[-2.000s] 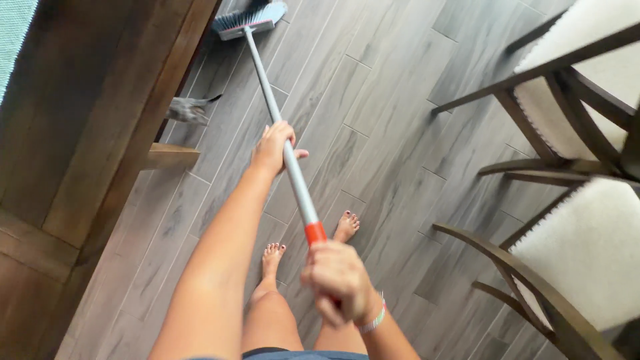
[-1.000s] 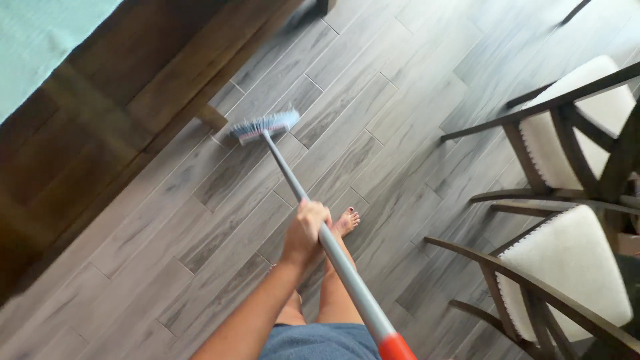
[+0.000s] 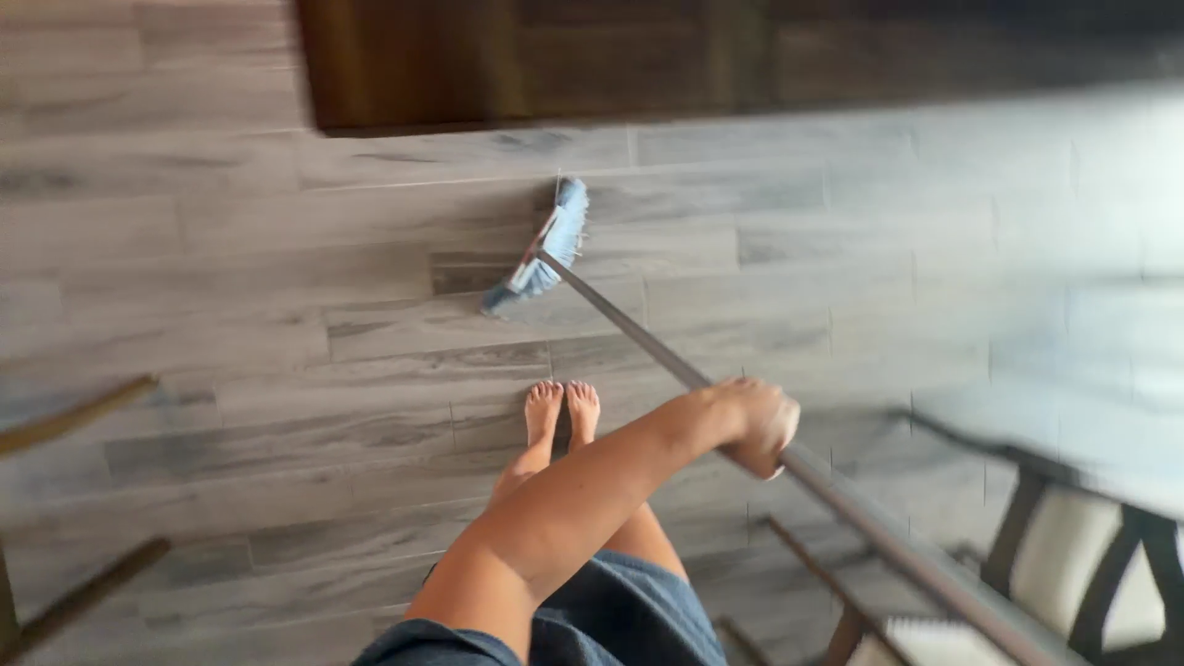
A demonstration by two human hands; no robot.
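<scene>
My left hand [image 3: 758, 427] is closed around the grey handle [image 3: 869, 523] of a push broom, about midway along it. The broom head [image 3: 546, 248], with light blue bristles, rests on the wood-look plank floor [image 3: 370, 222] ahead of my bare feet, and the handle slants from it down to the lower right corner. Where the handle leaves the picture, its upper end is hidden. My right hand is out of the frame.
A dark wooden furniture edge [image 3: 555, 102] crosses the top. Wooden chairs with pale seats stand at the lower right, one chair back [image 3: 1064, 536] close to the handle. Blurred wooden legs [image 3: 88, 412] reach in at the left edge.
The view has turned strongly. The broom head has moved away from beside the dark furniture's leg onto open floor. My right hand, on the handle near its red part two seconds ago, is out of view.
</scene>
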